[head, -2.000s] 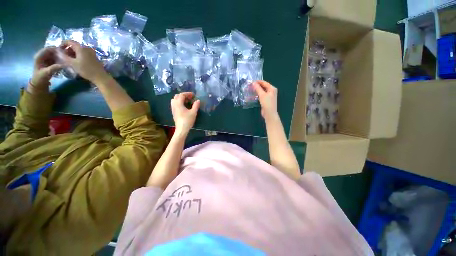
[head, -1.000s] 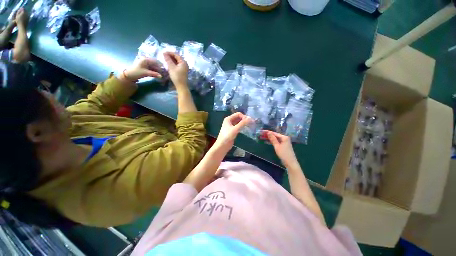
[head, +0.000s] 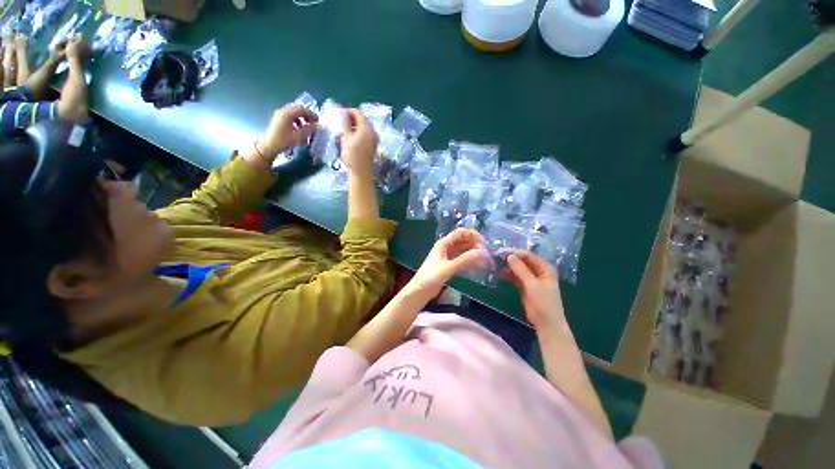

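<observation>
Several clear zip-lock bags [head: 526, 203] with small dark parts inside lie in an overlapping pile on the dark green bench top [head: 366, 55]. My left hand [head: 453, 258] is at the pile's near left edge, thumb and fingertips closed on a clear bag [head: 487, 266]. My right hand [head: 536, 282] is at the same bag's right side, fingertips pinching it. The bag is held low, near the bench's front edge. Its lower part and contents are blurred and partly hidden by my fingers.
A coworker in mustard sleeves [head: 247, 302] handles a bag over a second pile [head: 394, 151] at left. An open carton [head: 760, 302] with packed bags stands at right. A black coiled bundle [head: 169, 78], white rolls [head: 581, 23] and a pole [head: 751, 87] are farther off.
The view has swung left and up. My right hand has left the pile's right side and come close to my left hand. Both hands now hold one bag between them.
</observation>
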